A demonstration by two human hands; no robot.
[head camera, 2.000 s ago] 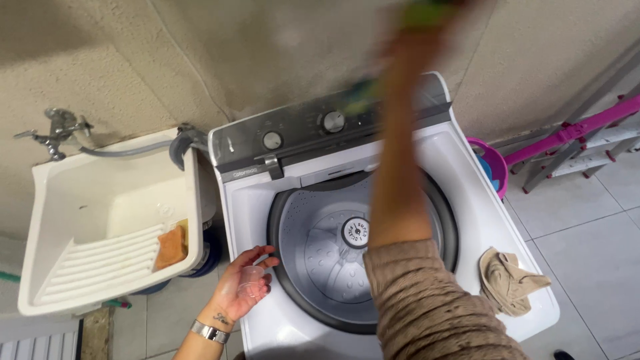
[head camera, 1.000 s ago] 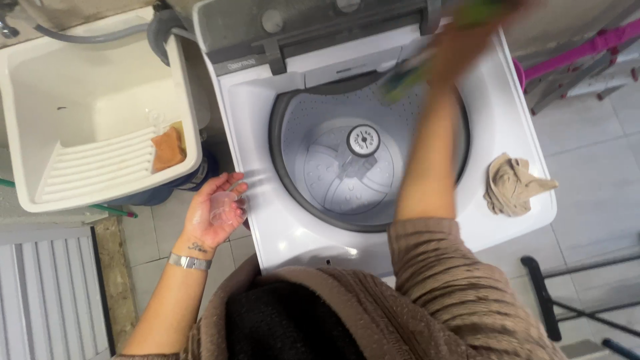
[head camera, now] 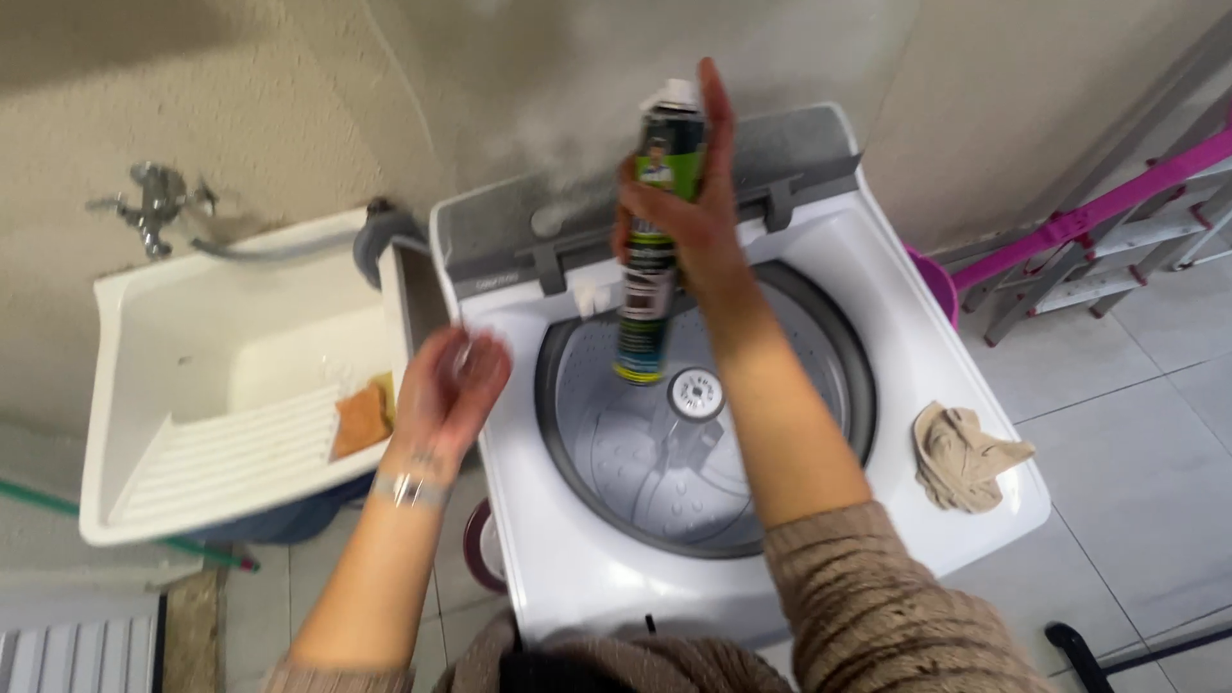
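Observation:
My right hand (head camera: 688,207) grips a spray can (head camera: 650,298) with a white nozzle and green and dark label, held upright over the back of a top-loading washing machine (head camera: 577,597). White foam (head camera: 591,297) sits on the machine's rear edge below the control panel, and whitish residue covers the panel. My left hand (head camera: 448,385), blurred, is at the machine's left edge; a small clear thing, perhaps a cap, seems held in its fingers. Beneath the can is the open drum (head camera: 664,452) with its central agitator (head camera: 696,394). A crumpled beige cloth (head camera: 962,455) lies on the machine's right side.
At left stands a white laundry sink (head camera: 106,404) with an orange cloth (head camera: 362,420) on its ribbed board, under a wall tap (head camera: 156,207). A grey hose (head camera: 375,245) hooks over its edge. To the right are a magenta bucket (head camera: 936,284) and a metal stepladder (head camera: 1097,289).
The can was a blur in my right hand and is now plainly visible, upright above the drum's back. My left hand has lifted from beside the machine. White foam now shows on the rear edge and panel.

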